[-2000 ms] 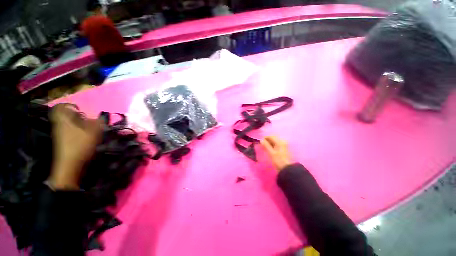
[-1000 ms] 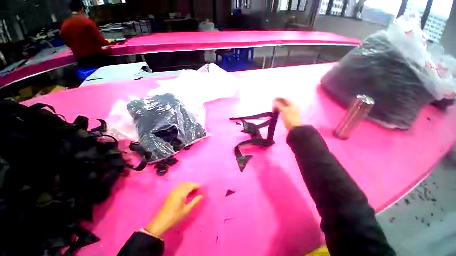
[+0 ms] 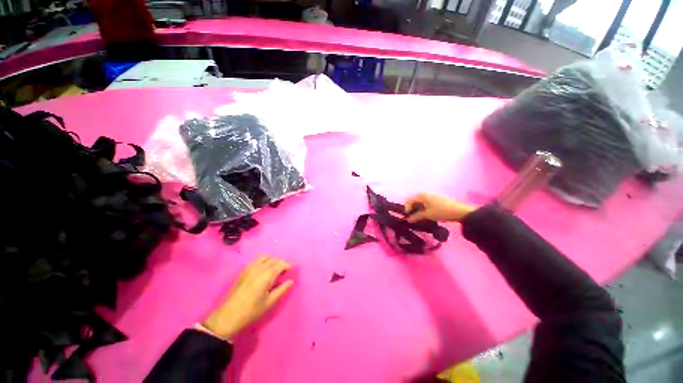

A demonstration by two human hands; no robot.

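Dark webbing straps (image 3: 404, 233) with triangular fabric tabs lie in a loose tangle right of centre on the pink table (image 3: 314, 329). My right hand (image 3: 434, 208) is on top of the tangle, its fingertips pinching part of a strap. My left hand (image 3: 251, 293) rests on the table in front of the buckle bag, fingers slightly apart, holding nothing visible. The clear plastic bag of dark buckles (image 3: 243, 168) lies open toward me, with several small black buckles (image 3: 238, 228) at its mouth.
A large heap of dark straps (image 3: 67, 239) fills the left. A metal flask (image 3: 530, 179) stands or leans beside a clear sack of black goods (image 3: 569, 127) at right. White plastic (image 3: 322, 105) lies behind the bag. A person in red (image 3: 123, 26) is beyond the table.
My right hand lifted the straps, then lowered them back in a bunched tangle nearer me. My left hand moved from the heap onto the table.
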